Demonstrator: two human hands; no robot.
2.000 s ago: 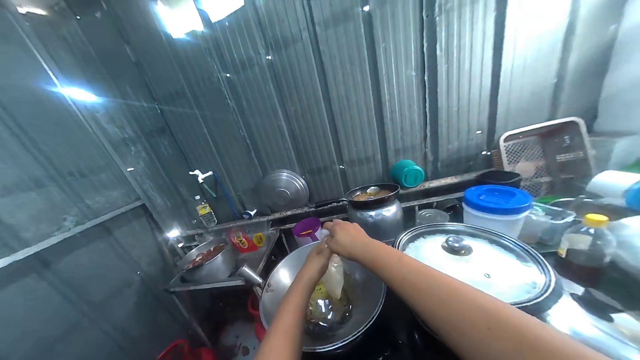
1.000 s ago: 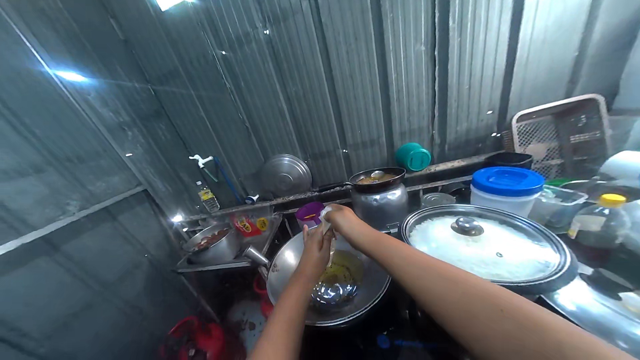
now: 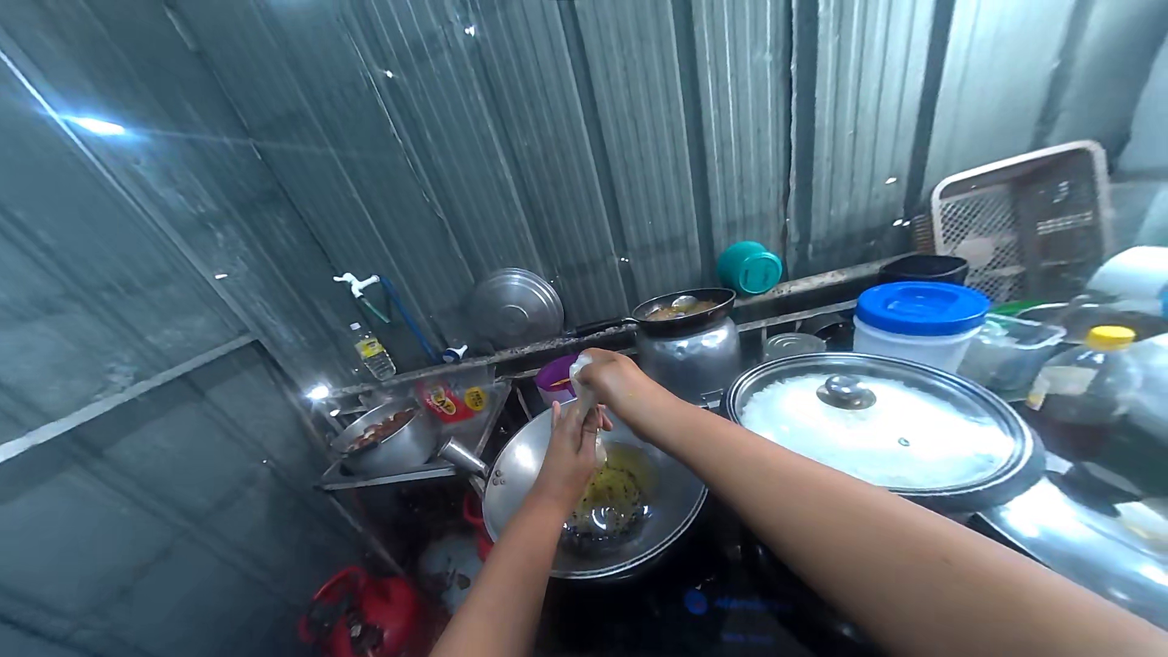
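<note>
Over the metal wok, both hands are on a whitish plastic bag. My right hand grips its upper end, and my left hand closes round it just below. The bag's lower tip points down into the wok and is mostly hidden by my left hand. Yellowish oil with dark specks lies in the wok's bottom. The wok's handle points to the upper left. A purple container stands just behind the hands.
A lidded pan with white contents stands at right, near a blue-lidded tub and a yellow-capped bottle. Behind are a frying pan on a metal pot. A pot sits left; a red gas cylinder is below.
The full-looking bag that hung below my hands two seconds ago now shows little below my left hand. Both hands remain over the wok.
</note>
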